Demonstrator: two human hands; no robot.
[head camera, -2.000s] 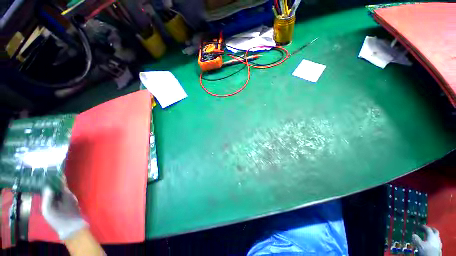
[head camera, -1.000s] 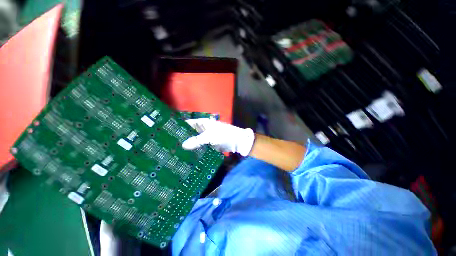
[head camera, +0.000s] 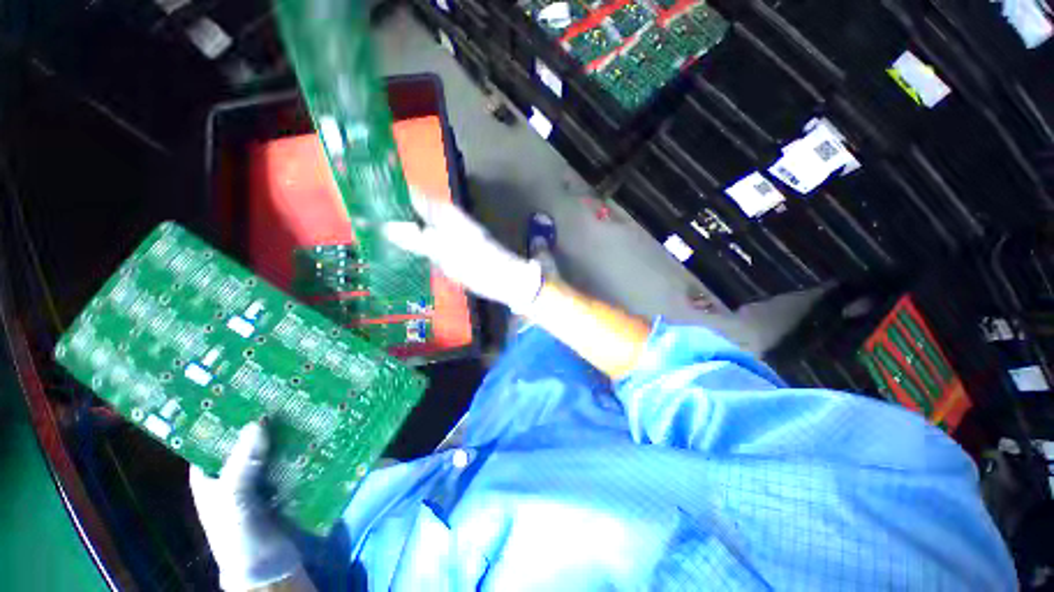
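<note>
A green PCB panel (head camera: 237, 359) with white label patches is held tilted at the lower left by my white-gloved left hand (head camera: 245, 509), which grips its lower edge. My white-gloved right hand (head camera: 468, 254) holds the lower end of a long, narrow green circuit board strip (head camera: 347, 127), blurred, above a black tote (head camera: 454, 174). The strip is apart from the panel. The tote is lined with a red sheet (head camera: 289, 185). Several green boards (head camera: 335, 275) lie in its near part, partly hidden by the panel and the strip.
Stacked black totes (head camera: 740, 127) with white labels fill the right side. A filled tote shows green boards (head camera: 647, 58) with red strips at the top; more boards (head camera: 913, 359) show at the right. The green bench edge (head camera: 58, 486) is at the lower left. Grey floor (head camera: 613, 249) shows between.
The view has turned from the bench to the tote. A strip has come off the panel and is in my right hand, moved up over the tote. My left hand now shows on the narrower panel.
</note>
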